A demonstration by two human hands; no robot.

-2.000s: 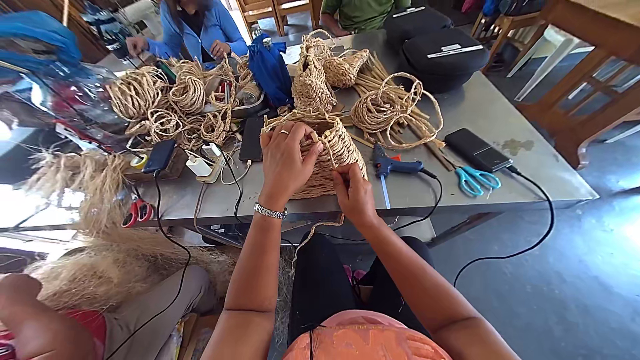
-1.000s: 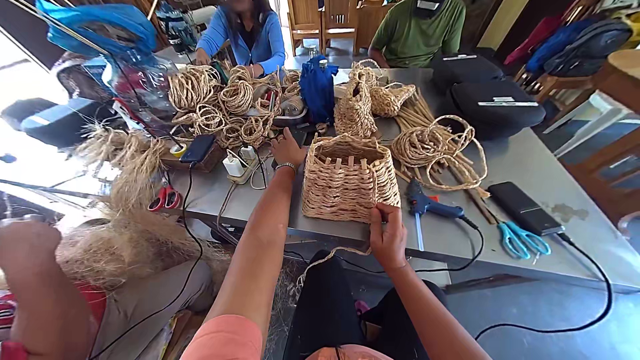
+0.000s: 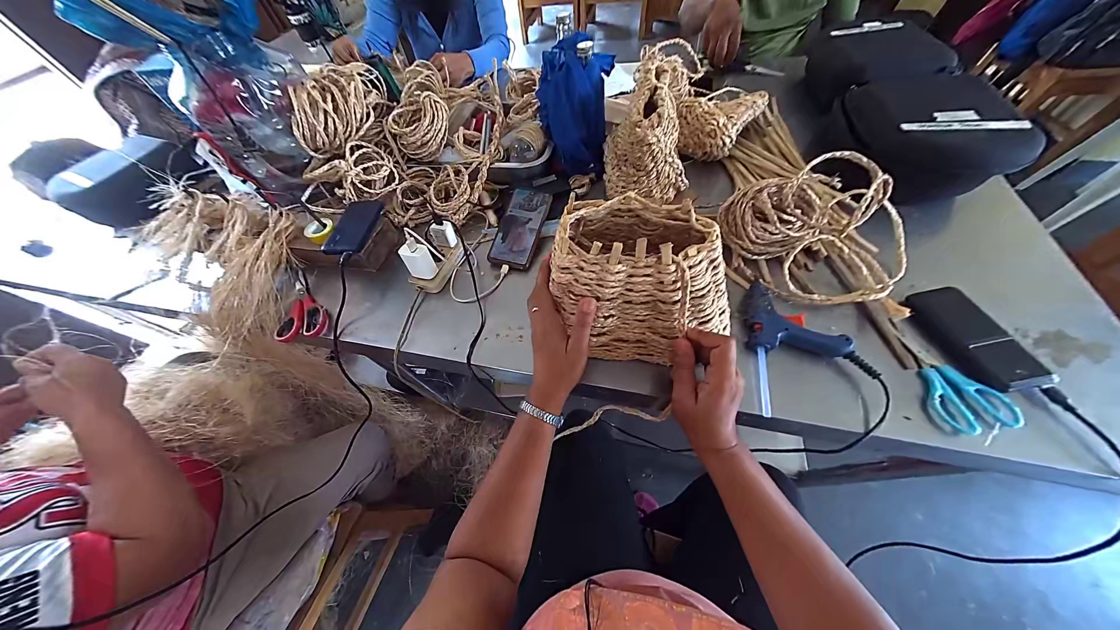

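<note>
A woven basket of twisted natural fibre [image 3: 634,297] stands at the metal table's front edge, with short stake ends showing inside its rim. My left hand [image 3: 560,341] holds its left side, thumb on the front wall. At the lower right corner, my right hand [image 3: 707,385] pinches a fibre cord [image 3: 617,411] against the basket; the cord's loose end hangs below toward my lap. Just right of the basket lies a blue glue gun [image 3: 796,337]. Behind it is a coil of braided cord [image 3: 779,214] on a bundle of stalks.
Teal scissors [image 3: 967,398] and a black power bank [image 3: 980,337] lie right. Left are a phone [image 3: 521,229], white chargers [image 3: 418,260], red scissors [image 3: 302,317] and cord coils [image 3: 337,109]. Cables cross the front edge. A person's hands [image 3: 74,381] work fibre at left; two people sit opposite.
My left hand, reaching past the basket's left side a second ago, has come back and now holds that side. A phone lies behind the basket's left. My right hand stays at the lower right corner.
</note>
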